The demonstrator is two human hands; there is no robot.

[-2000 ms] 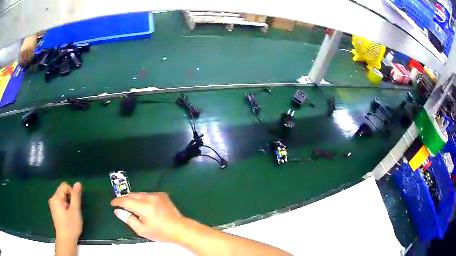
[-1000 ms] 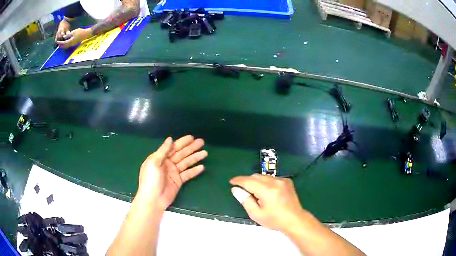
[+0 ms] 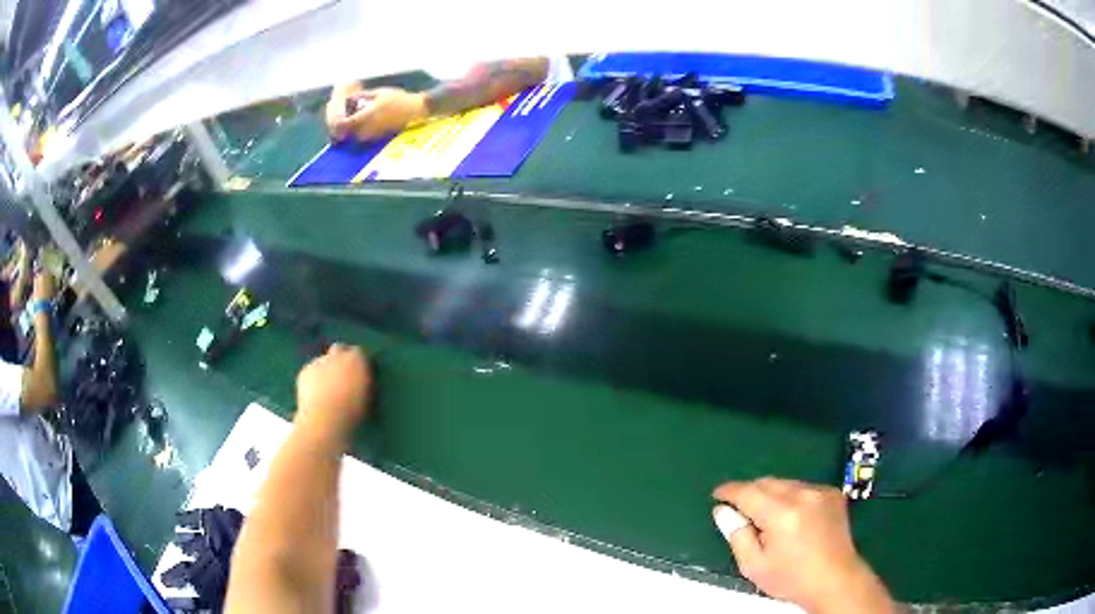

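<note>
A circuit board (image 3: pixel 861 465) with white, yellow and blue parts lies on the green belt at the right, its thin black cord trailing right. My right hand (image 3: pixel 787 540) is just left of and below it, palm down, fingers loosely bent, with a white wrap on one finger. I see nothing in it. My left hand (image 3: pixel 334 390) is over the belt's near left part, fingers curled and partly hidden, so I cannot tell whether it holds anything. Beyond it, another board (image 3: pixel 238 302) with yellow and pale parts lies on the belt.
Black housings (image 3: pixel 207 558) lie on the white cover (image 3: pixel 480 546), partly behind my left forearm. Black corded units (image 3: pixel 447 232) lie along the belt's far side. Across it are a person's hands (image 3: pixel 375 114), a printed sheet (image 3: pixel 510 144) and a blue tray (image 3: pixel 769 74). Another person stands far left.
The view has swung left, so the belt things appear farther right. My left hand has gone from open, palm up, to curled and reaching left. My right hand stays near the same board.
</note>
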